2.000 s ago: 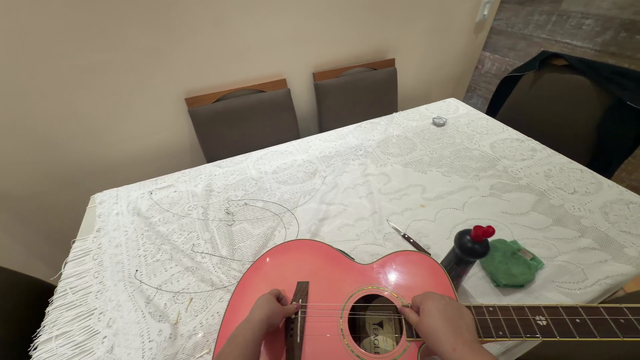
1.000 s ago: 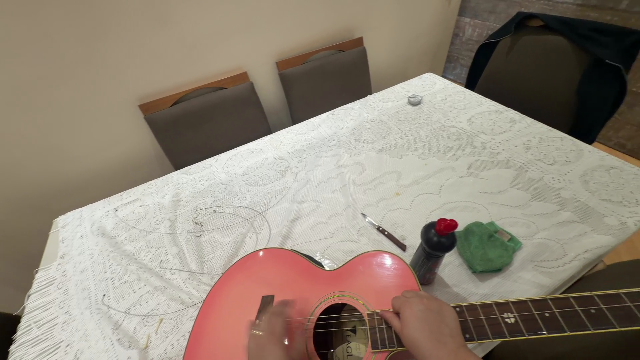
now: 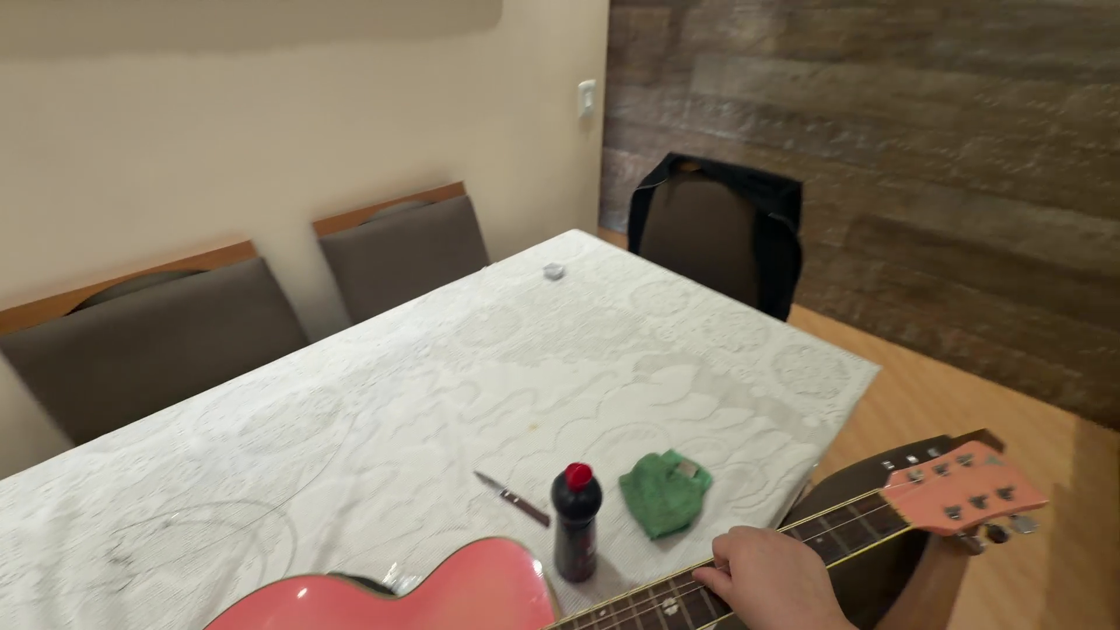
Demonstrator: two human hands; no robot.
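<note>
A pink acoustic guitar (image 3: 472,582) lies along the bottom of the head view, its body cut off by the lower edge. My right hand (image 3: 766,573) is over the fretboard, thumb and fingers closed together at the strings. To its right, the pink headstock (image 3: 962,486) with metal tuning pegs points up and right. A forearm (image 3: 932,573) shows just beneath the headstock; its hand is hidden, and whose arm it is cannot be told. My left hand is out of view.
On the lace tablecloth (image 3: 420,420) are a small knife (image 3: 512,499), a dark bottle with a red cap (image 3: 576,525), a green cloth (image 3: 667,492), loose strings (image 3: 210,525) and a small clear object (image 3: 553,271). Chairs (image 3: 402,254) stand beyond; a dark garment (image 3: 779,210) hangs on one.
My right hand has moved from beside the sound hole along the strings onto the neck. My left hand, earlier near the bridge, has left the view. The view has swung right, showing the headstock.
</note>
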